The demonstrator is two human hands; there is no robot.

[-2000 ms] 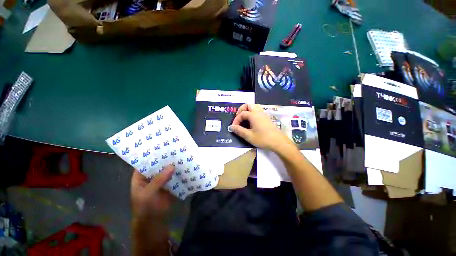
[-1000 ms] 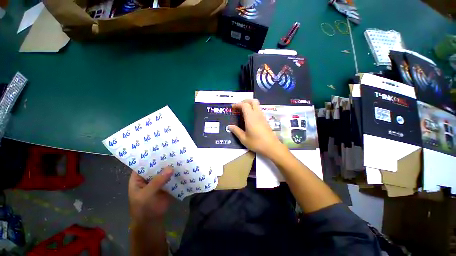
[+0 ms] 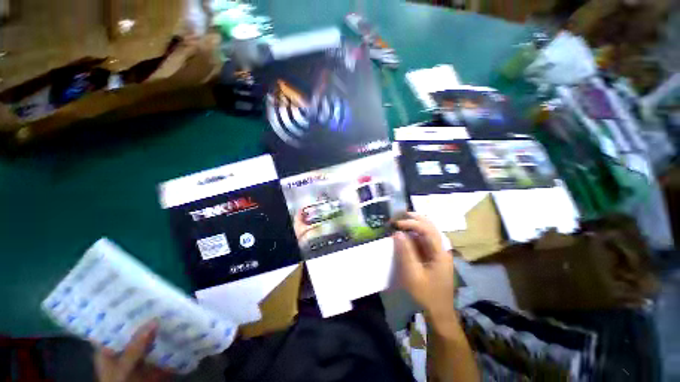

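Observation:
The frame is blurred. My left hand [image 3: 134, 357], cut off by the bottom edge, holds the white sticker sheet [image 3: 134, 302] with rows of blue marks at lower left. My right hand [image 3: 426, 257] grips a flat box blank [image 3: 341, 201] by its right edge, thumb and fingers closed on it. The blank appears raised and slightly tilted, its black panel with the wave logo at the top and its "THINK…" panel at the left. A small round pale sticker [image 3: 247, 239] shows on the left panel beside a white rectangle. What lies under the blank is hidden.
The pile of box blanks [image 3: 440, 168] lies to the right. A large open brown carton [image 3: 112, 97] stands at back left. A white patterned stack [image 3: 434, 80] lies behind the pile. Clear plastic bags [image 3: 574, 67] and a brown carton [image 3: 574, 280] are at the right.
The view has turned right. My right hand has moved from the left panel to the blank's right edge and taken hold. The blank looks larger and tilted. My left hand still holds the sheet.

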